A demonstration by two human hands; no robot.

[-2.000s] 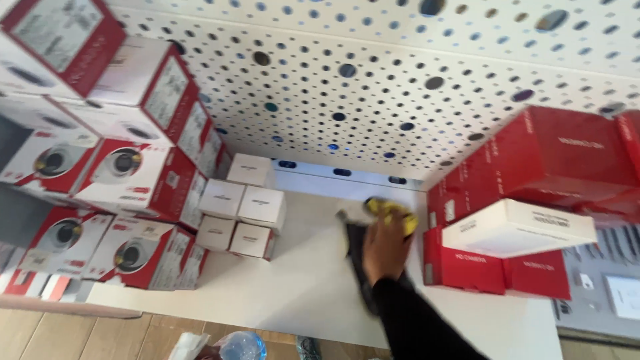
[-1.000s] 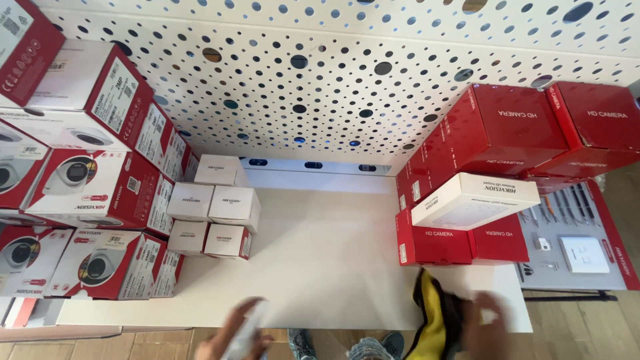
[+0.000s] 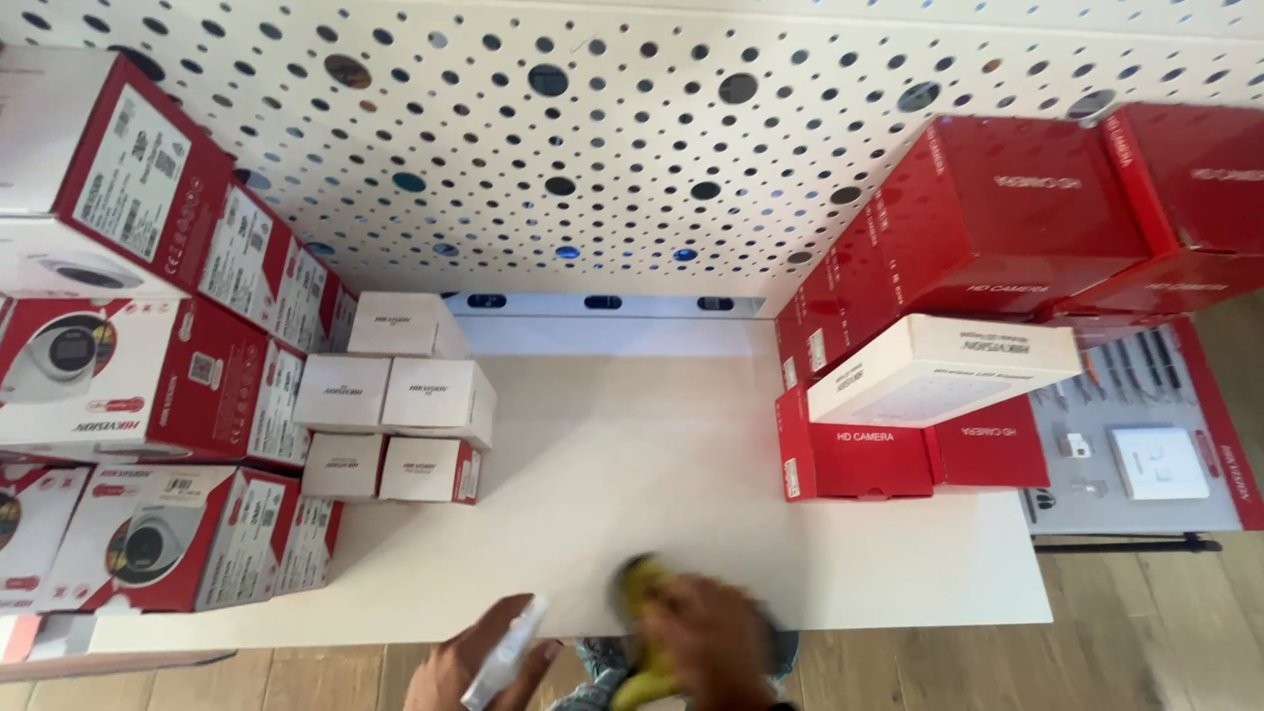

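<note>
My right hand (image 3: 706, 632), blurred, grips a yellow and black cloth (image 3: 647, 622) against the front edge of the white shelf (image 3: 632, 474). To its left, my left hand (image 3: 479, 657) is closed around a white object, its translucent tip (image 3: 509, 647) pointing up at the shelf edge; most of that object is hidden or out of frame. Small white Hikvision boxes (image 3: 434, 395) are stacked on the shelf's left part. On the right, a white Hikvision keypad box (image 3: 948, 370) leans on red camera boxes (image 3: 869, 459).
Large red and white camera boxes (image 3: 89, 375) are piled at the left. A white perforated panel (image 3: 632, 128) rises behind the shelf. At the right, a display board (image 3: 1096, 434) holds small parts beyond taller red boxes (image 3: 1037, 217). Wooden flooring (image 3: 889, 671) lies below.
My right hand was over the middle of the shelf with the cloth, then at its right front, and is now further left at the front edge. My left hand has come into view.
</note>
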